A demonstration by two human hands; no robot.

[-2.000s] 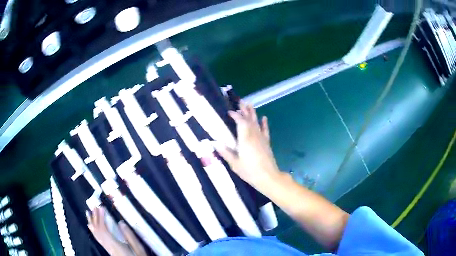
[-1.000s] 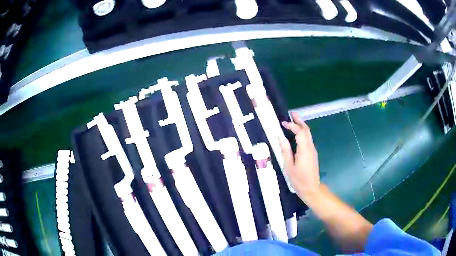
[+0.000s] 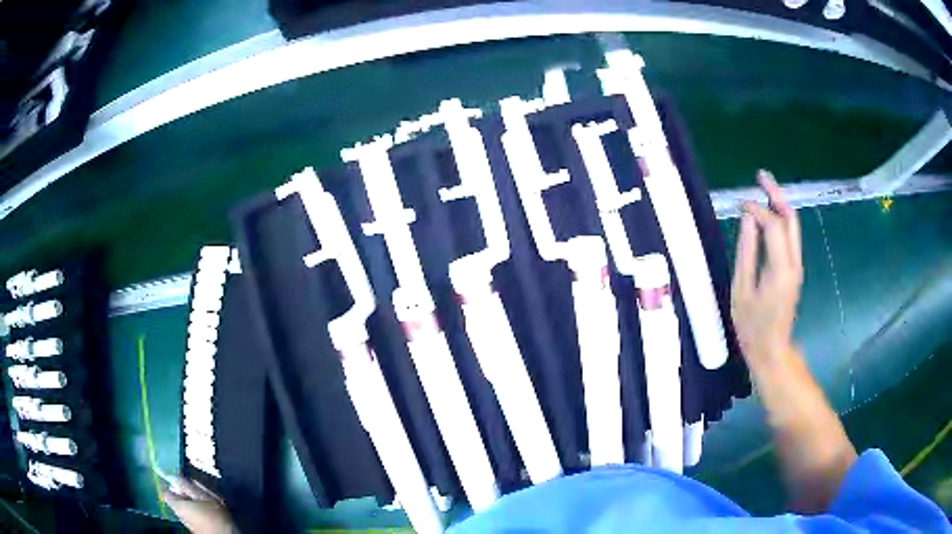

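A black foam tray (image 3: 313, 417) holds several long white units with thin bent arms and pink-red collars, side by side. One white unit (image 3: 684, 245) lies at the tray's right edge, its top end past the tray's far edge. My right hand (image 3: 767, 271) is just right of the tray, fingers spread, with nothing seen in it. My left hand (image 3: 195, 506) is at the lower left, cut off by the picture's edge, by the near end of the small-parts tray (image 3: 245, 396); its fingertips are blurred and a hold cannot be made out.
Another black tray with white parts (image 3: 42, 386) stands at the far left. A pale rail (image 3: 501, 37) curves behind the foam tray, with a black shelf tray (image 3: 344, 13) beyond it. A pale metal strip (image 3: 908, 151) lies at the right.
My right hand has come off the rightmost unit to the tray's right side. My left hand, over the tray's units two seconds ago, now shows left of it. The view has shifted.
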